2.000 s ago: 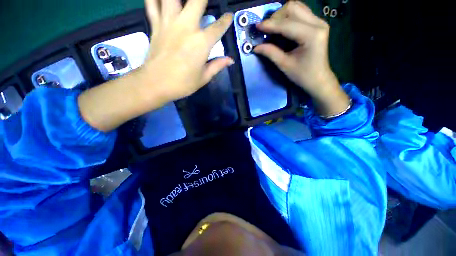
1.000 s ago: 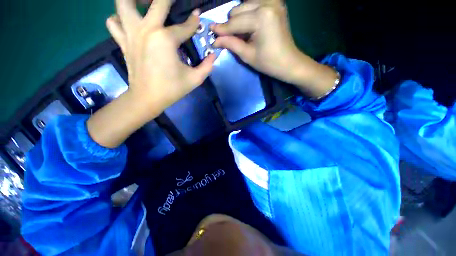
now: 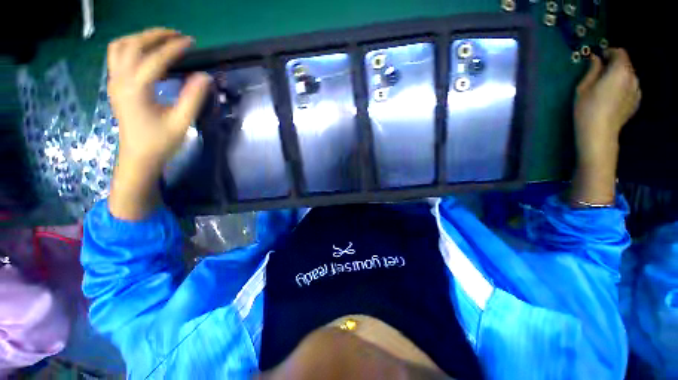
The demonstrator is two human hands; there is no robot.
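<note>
A long black tray [image 3: 297, 202] holds a row of shiny silver-blue phone back covers, each in its slot. The rightmost cover [image 3: 482, 126] and the cover beside it [image 3: 405, 133] each show two gold-rimmed lens rings. The middle cover [image 3: 327, 137] shows one clear ring. My left hand [image 3: 152, 96], blurred, is at the tray's left end with thumb and fingers spread over the leftmost slot; whether it grips the tray is unclear. My right hand [image 3: 608, 93] is right of the tray, fingertips at loose lens rings [image 3: 586, 51]; whether one is pinched is unclear.
Green mat [image 3: 297, 22] lies behind the tray, with more loose rings [image 3: 551, 9] at its far right. Clear dotted carrier sheets [image 3: 70, 148] lie at left. A crumpled clear bag [image 3: 223, 230] is by my lap. A pink sleeve [image 3: 30, 319] and a blue sleeve [image 3: 658, 274] show beside me.
My right hand has left the rightmost cover's camera area and moved right to the loose rings. My left hand has moved to the tray's left end. The view has shifted, showing the tray straighter.
</note>
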